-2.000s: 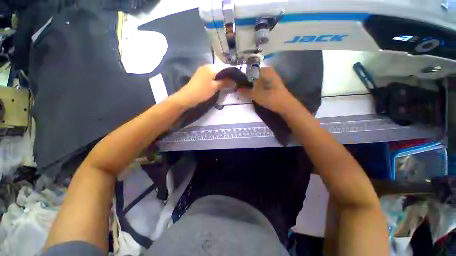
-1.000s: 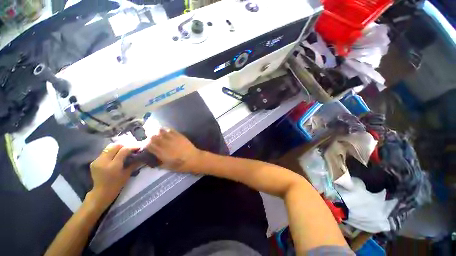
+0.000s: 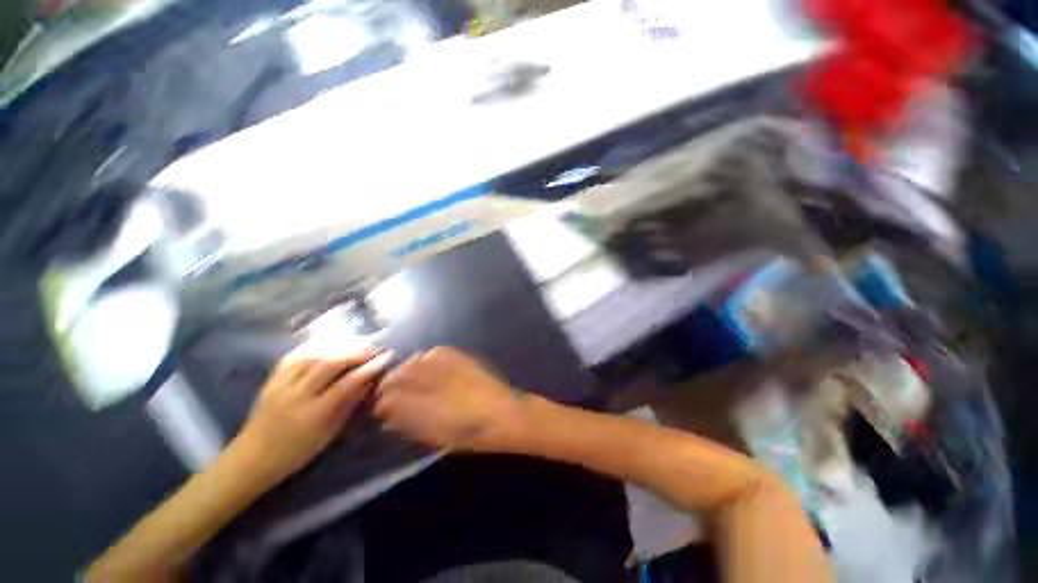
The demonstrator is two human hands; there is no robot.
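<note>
The view is blurred. The dark charcoal panel (image 3: 478,298) lies under and in front of the white sewing machine head (image 3: 376,171). My left hand (image 3: 302,410) is left of and below the needle area, its fingertips pinched on a dark edge of the cloth. My right hand (image 3: 444,399) is just right of it, fingers curled on the same cloth, the fingertips of both hands nearly meeting. The needle and presser foot are too blurred to make out beside the bright lamp spot. A white strip (image 3: 186,421) lies on the dark cloth left of my left hand.
A red basket-like thing (image 3: 882,68) is at the upper right. Blue-edged bins (image 3: 757,308) and heaped cloth scraps (image 3: 876,490) lie at the right, beyond the table's end. More dark cloth (image 3: 68,490) spreads at the left.
The head view has swung towards the right and blurred. The dark cloth now reaches further over the table's front edge, and both hands are lower, away from the needle area.
</note>
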